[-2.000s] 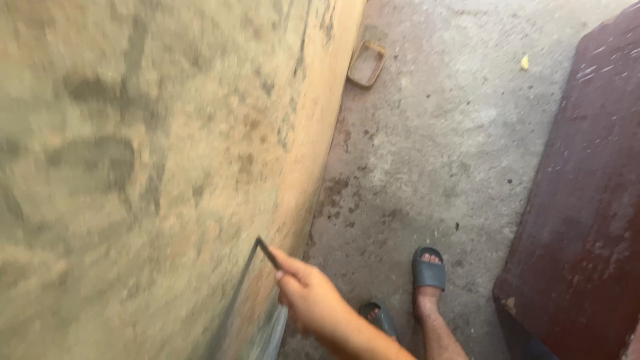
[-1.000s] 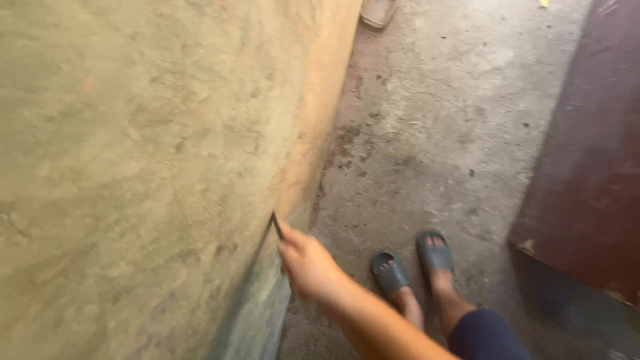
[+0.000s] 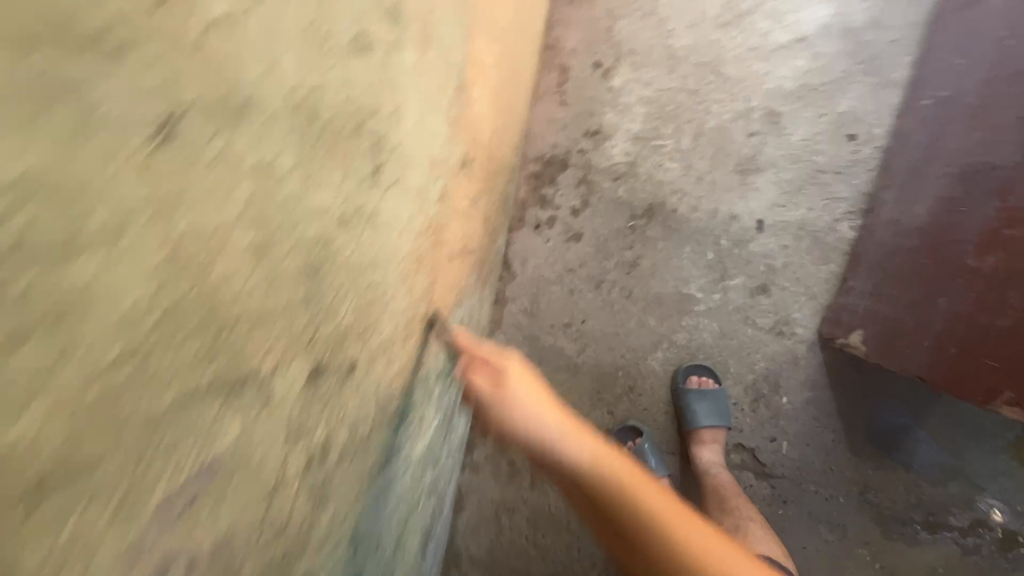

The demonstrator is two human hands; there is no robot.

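Note:
My right hand [image 3: 508, 392], blurred, reaches in from the lower right and is closed around a thin dark tool [image 3: 436, 322]. The tool's tip lies at the rough yellowish wall [image 3: 240, 240], near the wall's peach-toned lower strip [image 3: 488, 144]. What kind of tool it is cannot be told from its blurred, narrow outline. A dark line runs down and left from the tip, above a grey-green patch [image 3: 408, 480] of wall. My left hand is out of view.
Right of the wall is a stained concrete floor [image 3: 680, 200]. My feet stand there in grey slide sandals [image 3: 704, 406], close to the wall. A dark red, worn panel or tabletop [image 3: 944, 256] juts in at the right, with a chipped corner and shadow beneath.
The view has shifted, and the rectangular frame-like object on the floor by the wall is out of sight. My right hand still grips the tool at the wall, now beside the peach strip's lower end.

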